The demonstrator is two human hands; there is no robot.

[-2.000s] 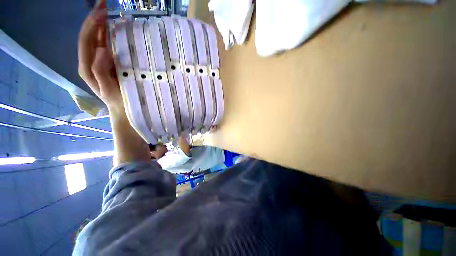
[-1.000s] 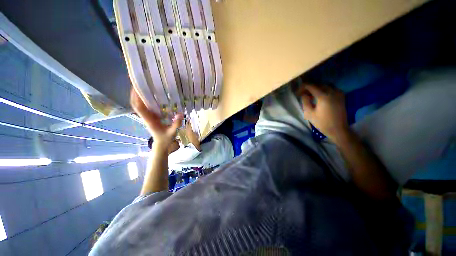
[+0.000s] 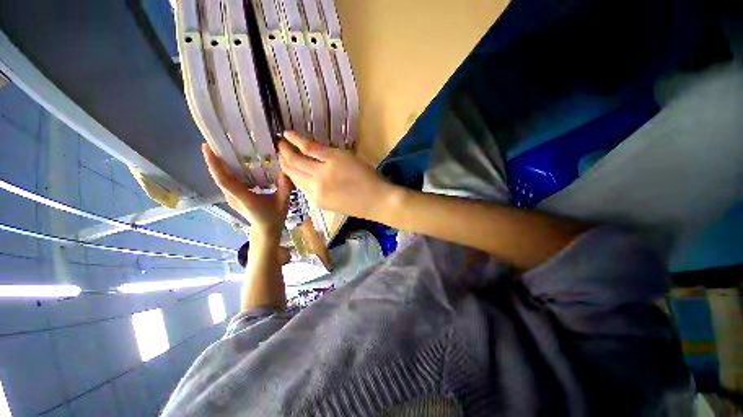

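Note:
A stack of housings (image 3: 314, 89), seen from the side as pale lilac and white bands, runs off the top edge. Small ports with dark dots line up across it. A dark gap splits it between three housings on the left and several on the right. My left hand (image 3: 254, 204) holds the near end of the left group, with fingers along its outer side. My right hand (image 3: 338, 179) is at the near end of the right group, with fingertips at the gap. The fingers' exact hold inside the gap is hidden.
The tan cardboard-covered bench (image 3: 399, 73) lies right of the stack. A dark surface (image 3: 73, 73) with a pale rim runs along the left. Another person's arm (image 3: 314, 244) shows just beyond my hands. My legs and a blue stool (image 3: 538, 183) are at the right.
My right hand has come from my lap to the stack. A dark gap has opened between the housings. The stack sits higher in view than at first, and the white cloths have left the picture.

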